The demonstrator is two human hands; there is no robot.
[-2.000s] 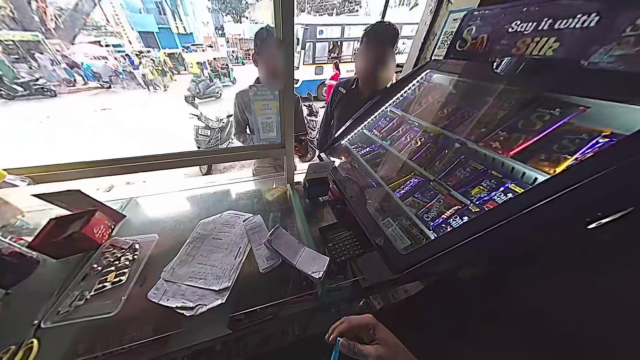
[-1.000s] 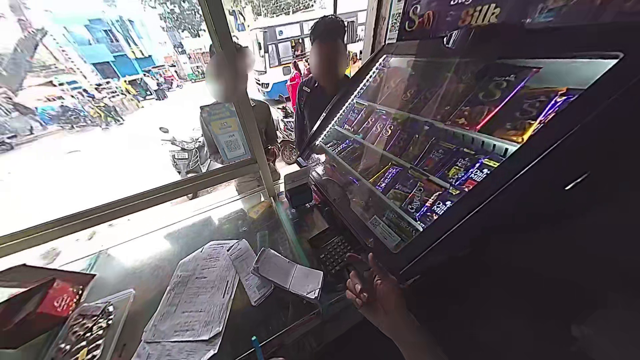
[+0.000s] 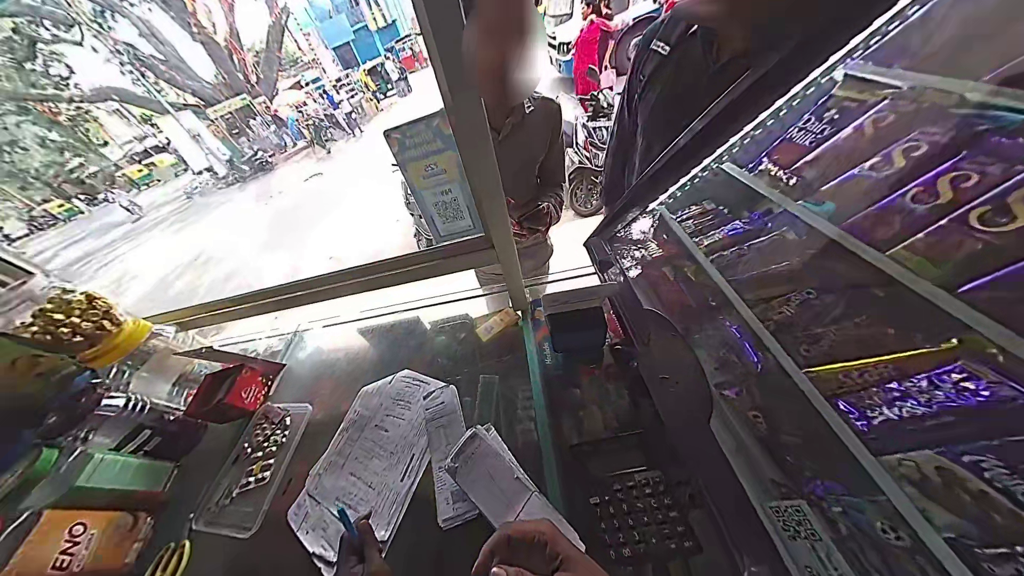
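Note:
At the bottom of the head view my left hand (image 3: 362, 552) holds a blue pen (image 3: 346, 522) over the lower edge of written paper sheets (image 3: 372, 456) on the glass counter. My right hand (image 3: 534, 550), fingers curled, is at the lower end of a small pad of papers (image 3: 498, 476); whether it grips the pad is hidden. A narrow slip (image 3: 450, 460) lies between sheets and pad. Right of my right hand is a desk calculator (image 3: 640, 512) with dark keys.
A lit chocolate display case (image 3: 768, 336) fills the right. Left are a clear plastic tray (image 3: 254, 480) with blister packs, a red box (image 3: 236, 390), an ENO box (image 3: 80, 542), scissors handles (image 3: 170, 558) and a yellow-lidded jar (image 3: 80, 324). People stand beyond the window frame (image 3: 472, 152).
My right hand has moved left from beside the calculator to the pad's lower end. My left hand with the pen has come into view. The view has shifted closer to the counter.

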